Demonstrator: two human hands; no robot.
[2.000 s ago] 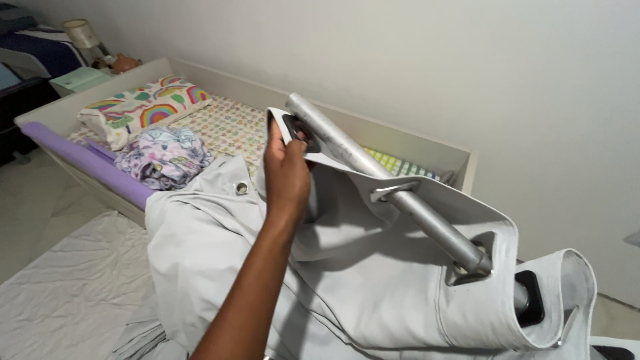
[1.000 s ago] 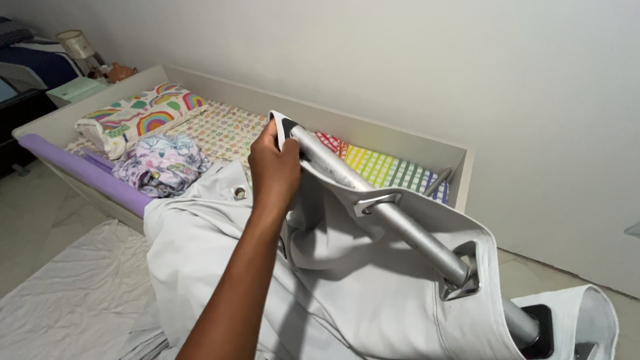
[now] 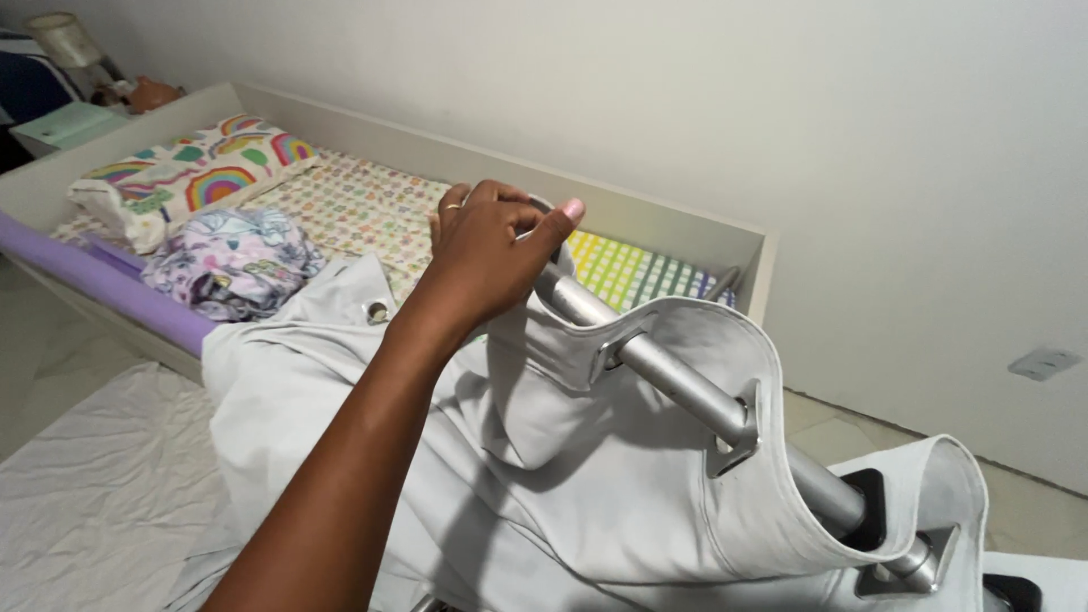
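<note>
A silver metal curtain rod [image 3: 671, 382] runs from the centre down to the lower right, through several square eyelets of a pale grey curtain [image 3: 595, 501]. My left hand [image 3: 493, 242] is at the rod's upper end, back of the hand up, its fingers and thumb around the curtain's top edge by an eyelet that they partly hide. The curtain's top edge bends in waves along the rod, with silver eyelets and black-faced ones showing. A small round metal grommet [image 3: 376, 313] sits in a corner of pale cloth left of my wrist. My right hand is out of view.
A bed frame [image 3: 510, 166] stands along the wall, with a rainbow-print pillow [image 3: 204, 174], crumpled patterned cloth [image 3: 234, 263] and a checked colourful cloth [image 3: 629, 268] inside. A purple padded rail [image 3: 102, 280] edges its near side. Pale cloth [image 3: 110, 493] lies on the floor at left.
Two seconds ago the rod's end stuck out beside the end eyelet in my left hand; one second ago that eyelet was at the rod's tip. My fingers have since shifted over the end.
</note>
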